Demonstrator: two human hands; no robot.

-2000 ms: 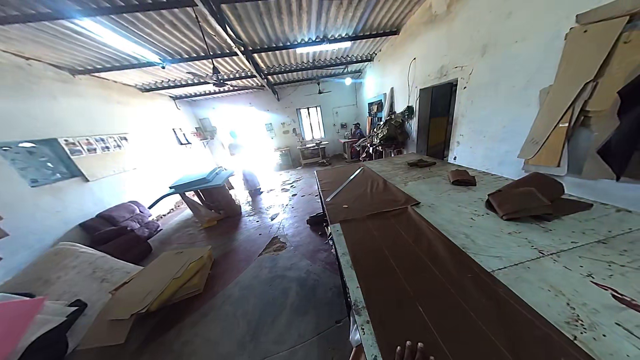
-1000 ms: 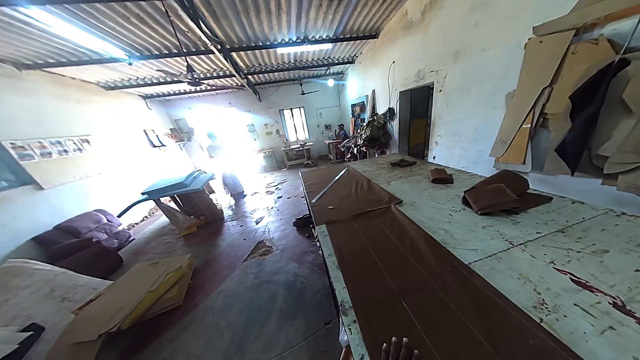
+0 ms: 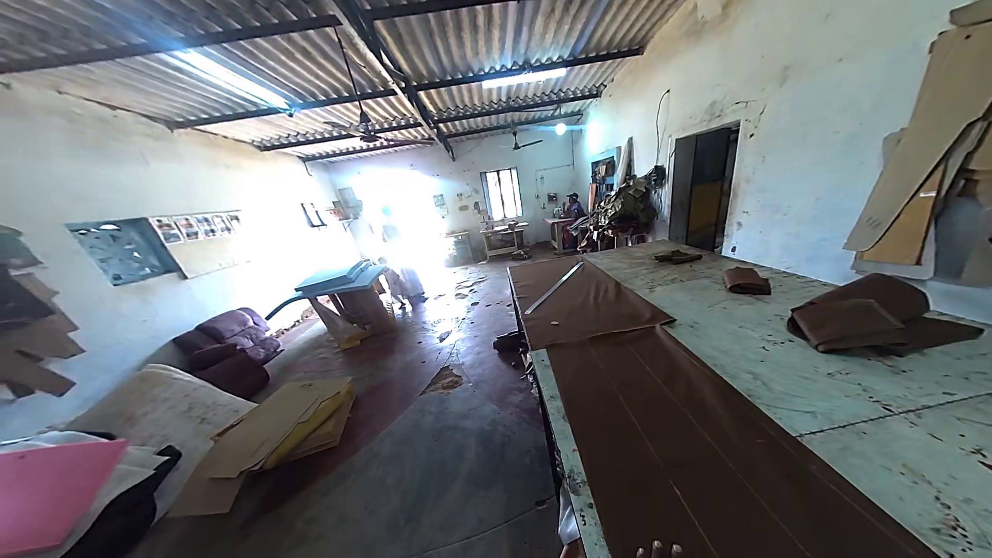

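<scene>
At the bottom edge, the fingertips of what seems my right hand [image 3: 659,551] rest on a long brown sheet [image 3: 682,434] with pale lines, probably leather or coated cloth. Only the fingertips show, slightly apart. A small patch of skin, apparently my left hand [image 3: 572,549], is at the table's near left edge beside a whitish piece; its fingers are hidden. Farther along lies another brown sheet [image 3: 604,298], meeting the long one, with a metal straightedge [image 3: 554,287] slanted across it and a small round object [image 3: 554,323].
Folded brown pieces [image 3: 849,322] and a smaller fold [image 3: 746,280] lie on the pale green table [image 3: 868,387]. Cardboard sheets [image 3: 271,434] sit on the left near a purple sofa [image 3: 229,341]. A person [image 3: 573,206] is at the far end; another figure [image 3: 399,256] stands in glare.
The view shifts between frames. Less of the fingers on the brown sheet shows now than one second ago. The sheets and the straightedge keep their places on the table.
</scene>
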